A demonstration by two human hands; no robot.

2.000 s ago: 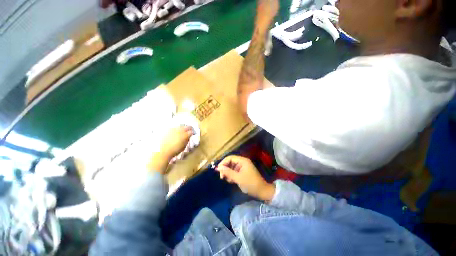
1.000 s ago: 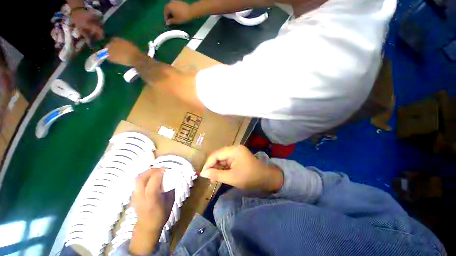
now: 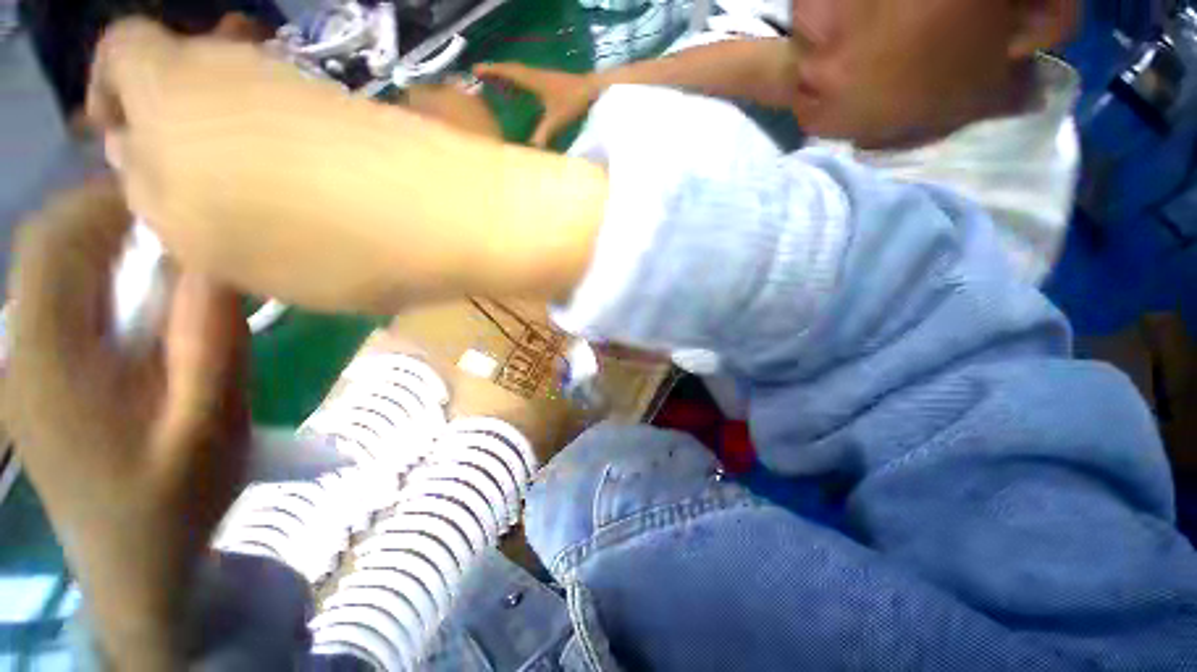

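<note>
My left hand (image 3: 125,394) is raised close to the camera at the left, blurred, with its fingers around a white plastic part (image 3: 138,278). Only a piece of that part shows between fingers and thumb. My right hand (image 3: 243,171) is raised above and beside it, back of the hand to the camera; its fingertips are blurred and what they hold is hidden. White arcs lie stacked in two overlapping rows, one row (image 3: 440,538) nearer my legs and the other (image 3: 387,407) farther off, partly behind my left hand.
Tan cardboard (image 3: 427,328) with black printed symbols lies beyond the rows. A small whitish piece (image 3: 580,372) is on it. The green conveyor (image 3: 309,344) runs behind, with a pile of white parts (image 3: 348,40) at the top. A person in a white shirt (image 3: 1017,171) reaches over at the upper right.
Both my hands have risen from the rows and moved left towards the camera. A white part now shows in my left hand. The person's arm has drawn back from the cardboard.
</note>
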